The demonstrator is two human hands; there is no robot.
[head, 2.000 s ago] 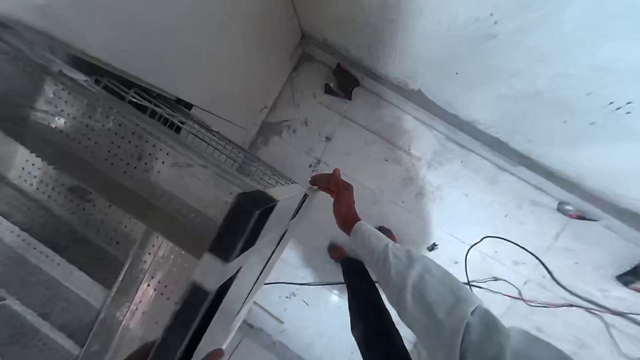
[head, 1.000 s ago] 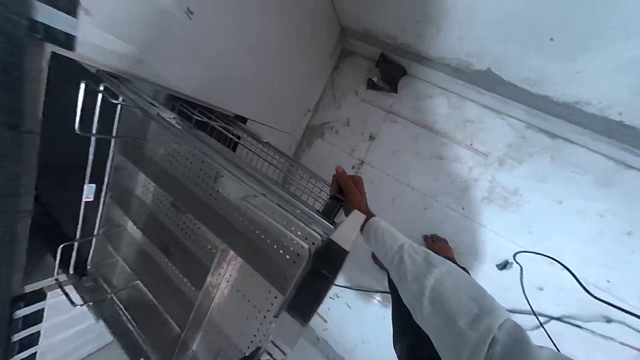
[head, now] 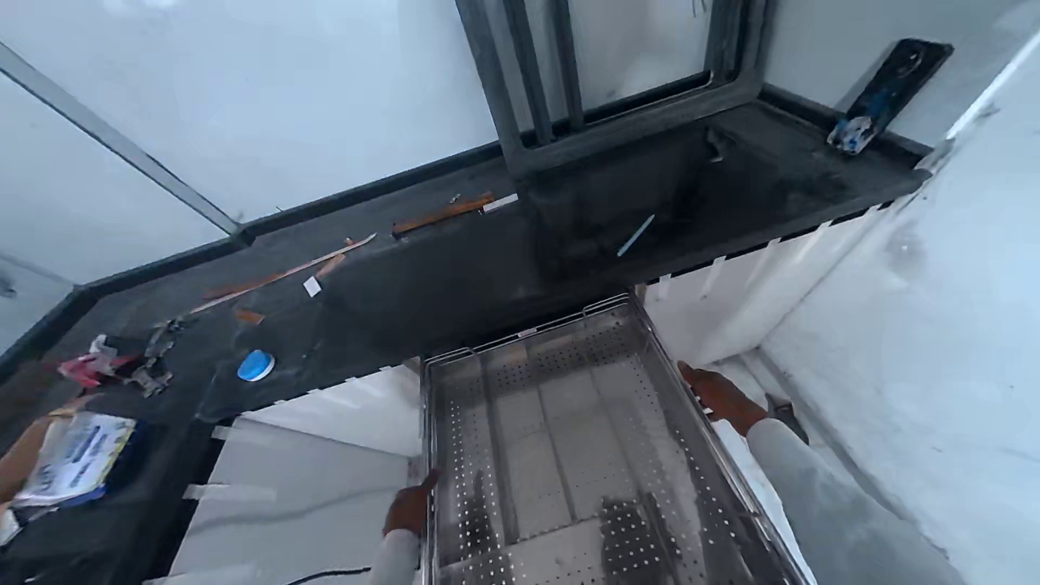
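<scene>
A perforated stainless steel pull-out basket (head: 561,422) with wire rails and inner dividers fills the lower middle of the view, its far end at the edge of a black stone countertop (head: 455,284). On the basket's left side rail rests my left hand (head: 410,505), thumb up along the metal, its fingers partly hidden. My right hand (head: 725,396) grips the right side rail near the far end, with the fingertips at the rim. Both forearms are in pale sleeves.
On the countertop lie a blue-lidded round container (head: 256,366), wood strips (head: 443,214), a thin stick (head: 635,236) and a printed packet (head: 77,459). A dark metal window frame (head: 642,114) stands behind. A dark board (head: 890,93) leans at the right wall.
The view has swung up to the countertop. My left hand, hidden one second ago, now shows on the basket's left side. The basket now points away from me, between both hands.
</scene>
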